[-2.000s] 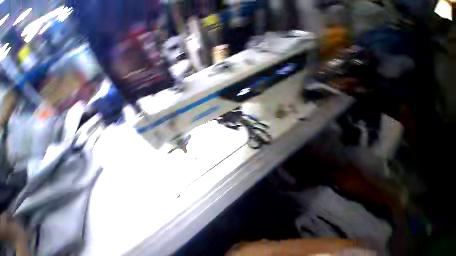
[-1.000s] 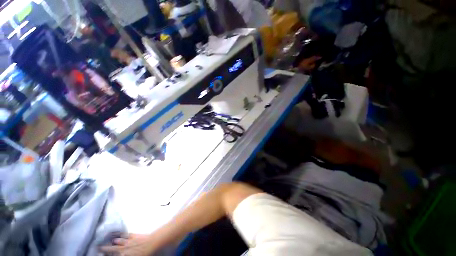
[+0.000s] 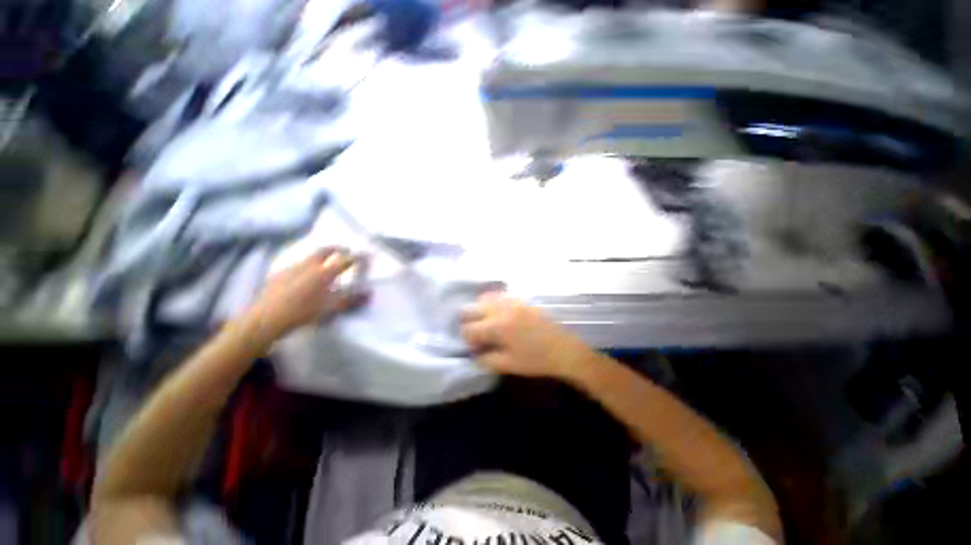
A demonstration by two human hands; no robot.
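Observation:
A light grey panel [image 3: 373,357] lies bunched at the table's front edge and hangs a little over it. My left hand [image 3: 314,287] is on its left part with bent fingers. My right hand [image 3: 511,332] grips its right edge. The pile of grey pieces [image 3: 240,160] is heaped behind and left of my left hand. The sewing machine [image 3: 607,112] stands behind and right of my hands, with its presser foot [image 3: 543,167] under the head. The view is blurred, so the finger contact shows only roughly.
Dark looped scissors and a tangle [image 3: 708,229] lie right of the needle. The ruler strip [image 3: 681,314] runs along the table's front edge. Dark cloth and a whitish heap [image 3: 926,442] are below the table at the right. The printed shirt [image 3: 490,516] shows at the bottom.
The view has swung left and down onto the table front. Both my hands now show on the grey cloth; before, only one hand was clearly in view, at the cloth's lower right.

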